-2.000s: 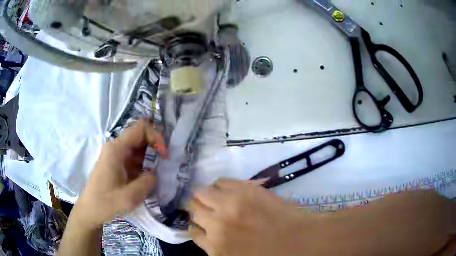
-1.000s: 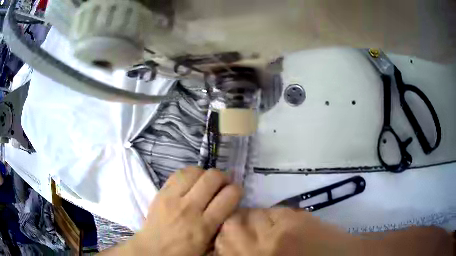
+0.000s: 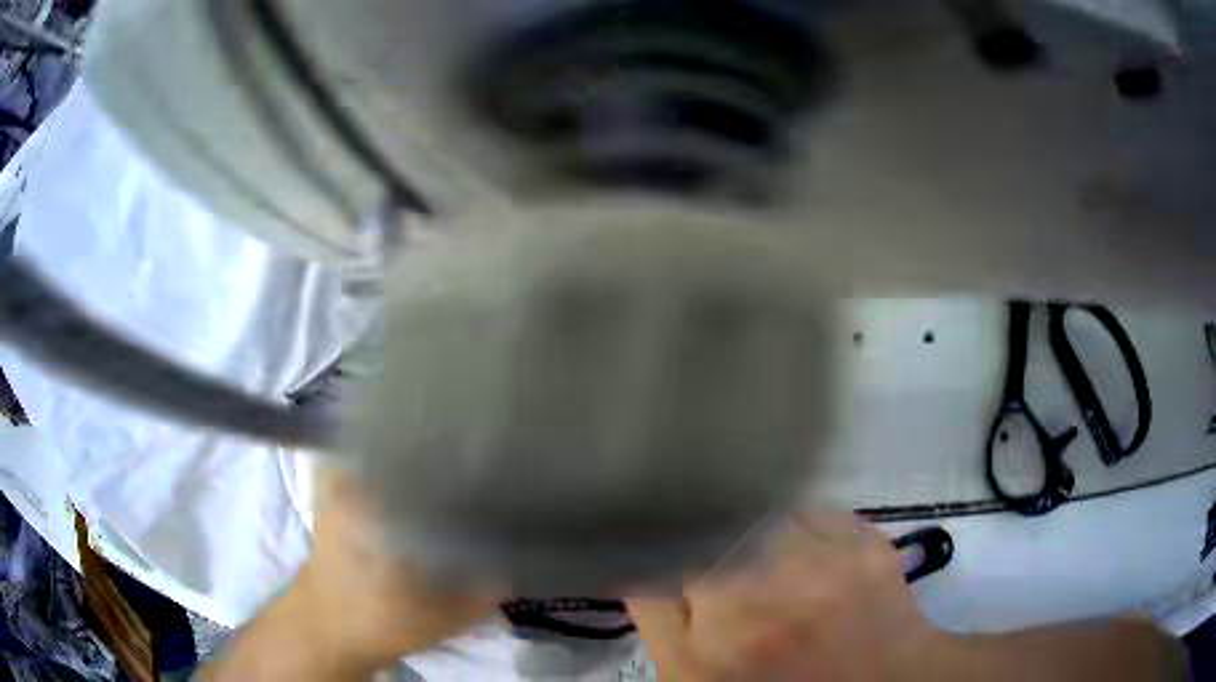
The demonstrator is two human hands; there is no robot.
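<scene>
The white lining (image 3: pixel 174 453) spreads over the left of the table. A dark striped bit of cloth (image 3: pixel 571 616) shows low between my hands. My left hand (image 3: pixel 367 600) is at the cloth's left side, its fingers hidden behind the blurred machine part. My right hand (image 3: pixel 787 606) is on the right, its fingertips partly hidden by the same part. The grip of either hand cannot be seen clearly. The black end of the thread snips (image 3: pixel 926 550) sticks out beyond my right hand; the blades are hidden.
The sewing machine head (image 3: pixel 987 173) fills the top, and its blurred ribbed cream knob (image 3: pixel 607 386) blocks the centre. Black-handled shears (image 3: pixel 1027 453) lie on the machine bed at right. A blurred curved bar (image 3: pixel 147 373) crosses the left side.
The view has moved in close to the machine, so its knob now covers the needle area and much of my hands. The shears' blades and most of the striped cloth are now hidden.
</scene>
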